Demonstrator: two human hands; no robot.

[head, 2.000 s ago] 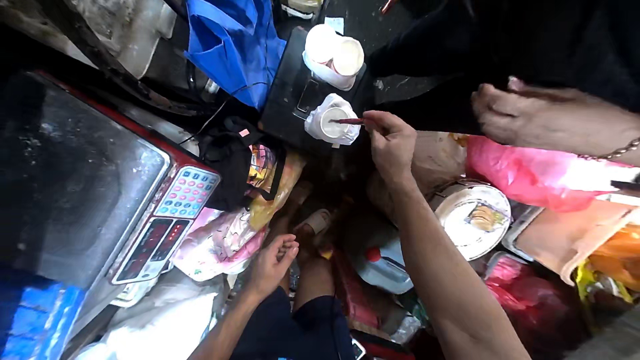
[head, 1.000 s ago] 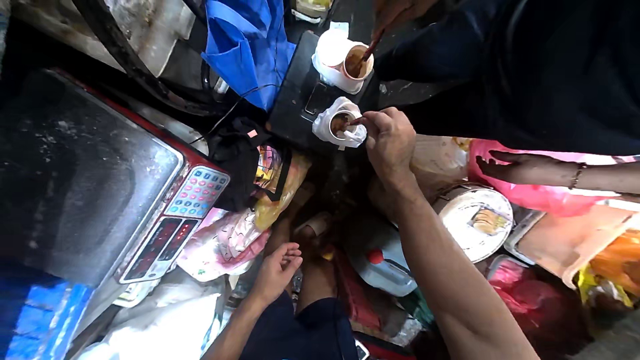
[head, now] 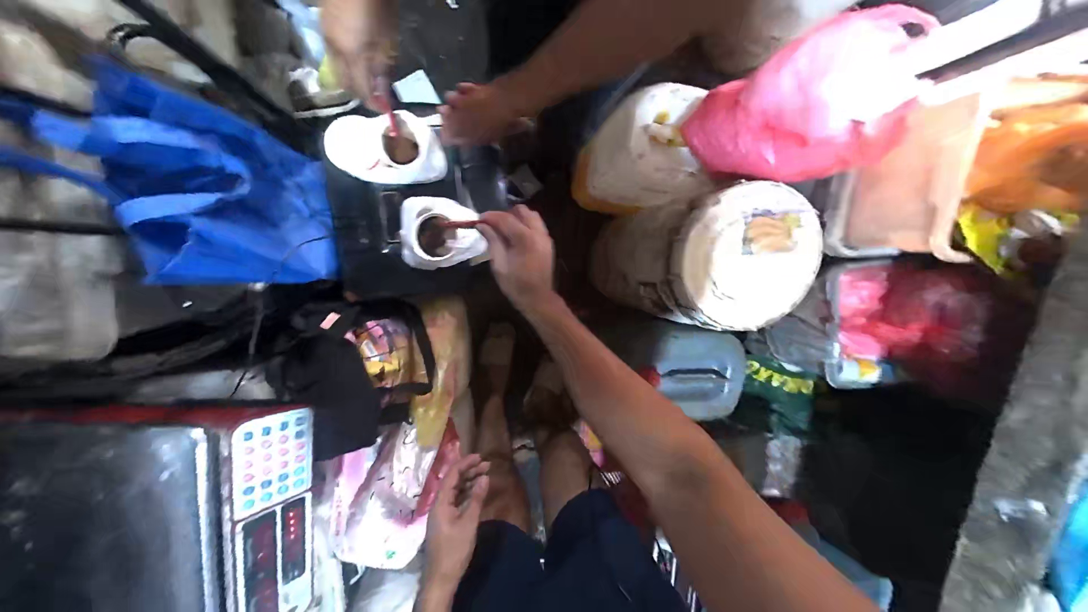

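Observation:
My right hand [head: 520,255] grips a thin reddish-brown stick or utensil [head: 461,224], whose far end is in a white cup [head: 435,209] with brown contents, wrapped in white plastic. That cup rests on a black surface [head: 365,255]. Beside it, farther from me, another white container [head: 365,153] holds brown contents too; another person's hand [head: 361,64] has a red utensil in it, and that person's other hand [head: 480,112] is close to its right side. My left hand [head: 457,510] is held above my lap with fingers loosely apart, holding nothing, near a pink and white plastic bag [head: 382,518].
A digital scale [head: 272,467] stands at lower left, below a blue bag [head: 204,178] and a black bag [head: 331,382]. On the right are a lidded white bucket [head: 748,263], a pink plastic bag [head: 807,102], a plastic jug [head: 701,374] and an orange-beige crate [head: 905,178].
The view has turned. Brown contents now show in the cup at my right hand, which looked white two seconds ago. The other person's hand, away at the right before, is now near the containers.

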